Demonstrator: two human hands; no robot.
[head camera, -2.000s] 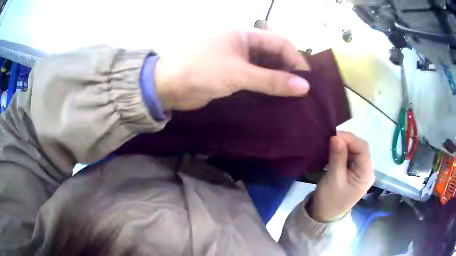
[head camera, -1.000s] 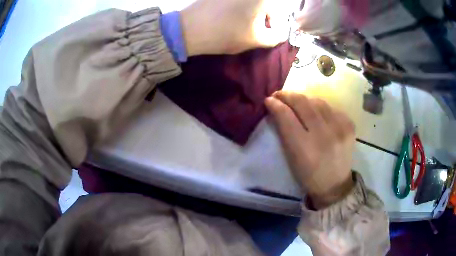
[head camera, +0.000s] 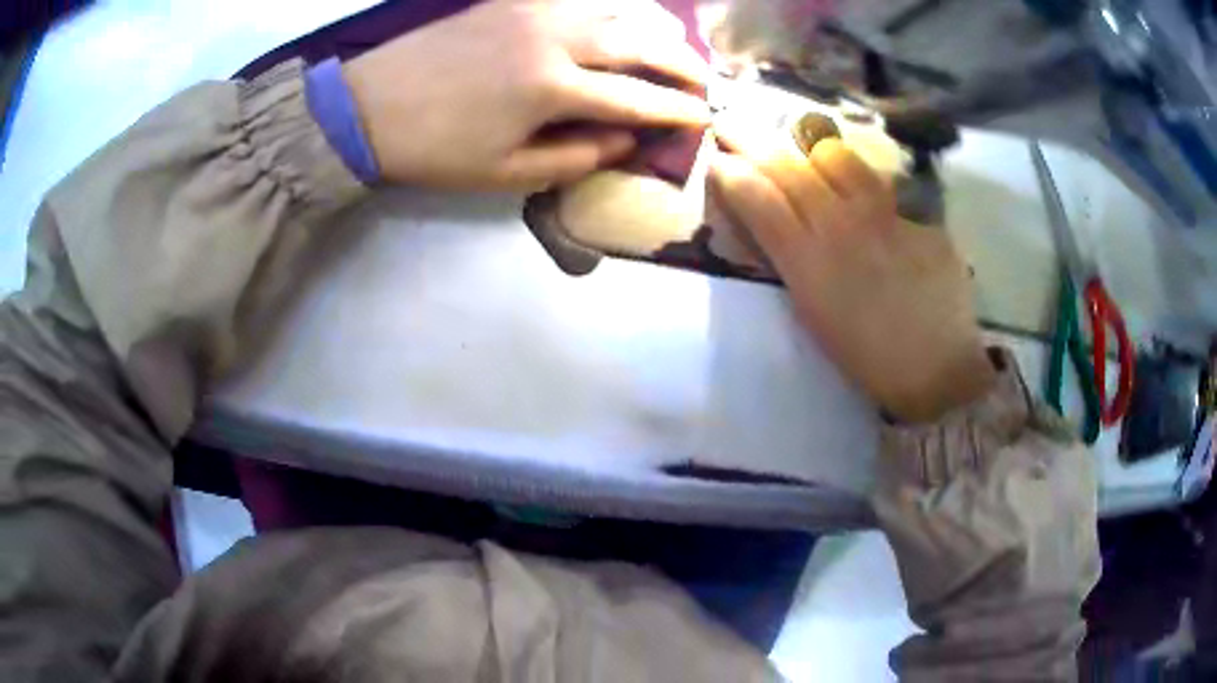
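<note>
The maroon cloth (head camera: 674, 154) lies on the machine bed (head camera: 621, 214), mostly under my left hand, with more of it at the top edge. My left hand (head camera: 514, 100) presses on the cloth, fingers pointing at the needle area (head camera: 727, 94), which is blurred by lamp glare. My right hand (head camera: 848, 254) lies palm down right of the cloth, its fingertips near the needle area. Whether its fingertips touch the cloth is hard to tell. The sewing machine head (head camera: 988, 67) is at the upper right.
Scissors with green and red handles (head camera: 1110, 350) lie right of my right hand. A dark shiny box (head camera: 1158, 407) is beside them. The white table's curved front edge (head camera: 534, 491) runs below my hands. Maroon cloth (head camera: 314, 496) hangs below that edge.
The maroon cloth has moved from in front of me up under the needle area and away to the upper left. Both hands are now close together at the needle.
</note>
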